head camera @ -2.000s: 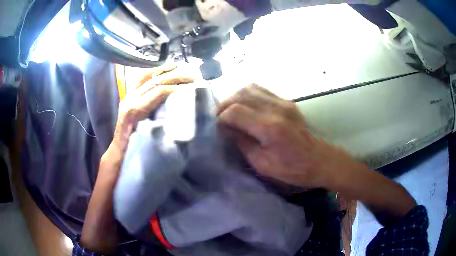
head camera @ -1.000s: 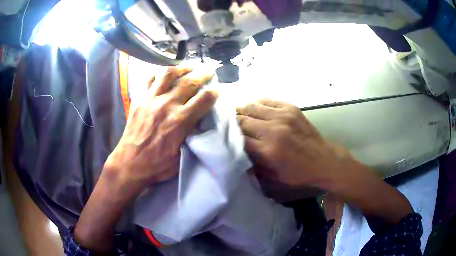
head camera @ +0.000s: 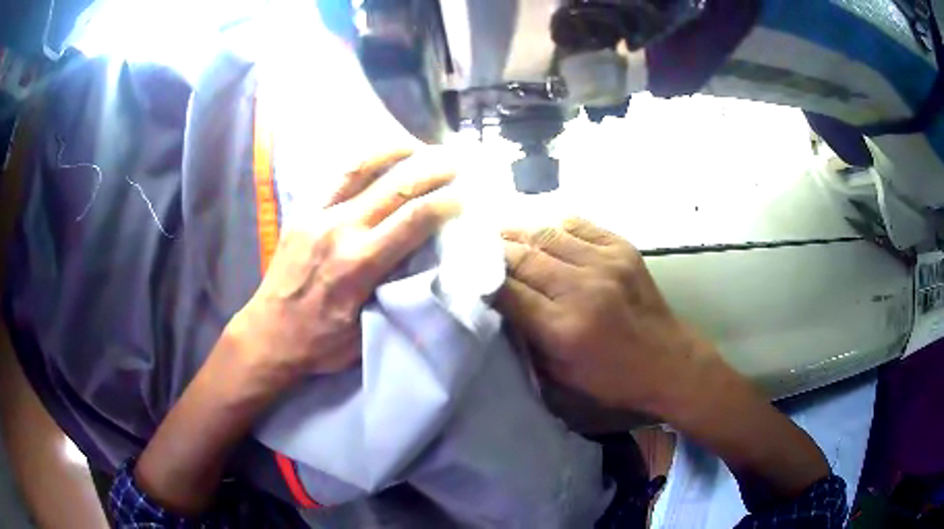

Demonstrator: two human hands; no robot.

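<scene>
The grey garment (head camera: 414, 413) lies bunched between my hands and spreads down over my lap, with an orange-red strip (head camera: 297, 481) at its lower left. My left hand (head camera: 347, 258) lies on the cloth, fingers reaching toward the needle area, pressing it. My right hand (head camera: 595, 310) pinches the folded cloth edge with thumb and fingertips. The sewing machine head (head camera: 507, 52) is above the hands; a small dark grey cylinder (head camera: 535, 170) hangs below it. Glare hides the needle, presser foot and fingertips near them.
Dark grey cloth (head camera: 114, 248) with loose white threads and an orange band (head camera: 265, 196) spreads at left. The white machine table (head camera: 766, 310) extends right, with a dark seam line and a barcode label (head camera: 926, 300) at its right edge. White cloth (head camera: 890, 207) lies at the upper right.
Since two seconds ago, my left hand has come forward onto the cloth beside the needle area. My right hand stays at the cloth's right edge. The view has shifted, so the machine head appears further right.
</scene>
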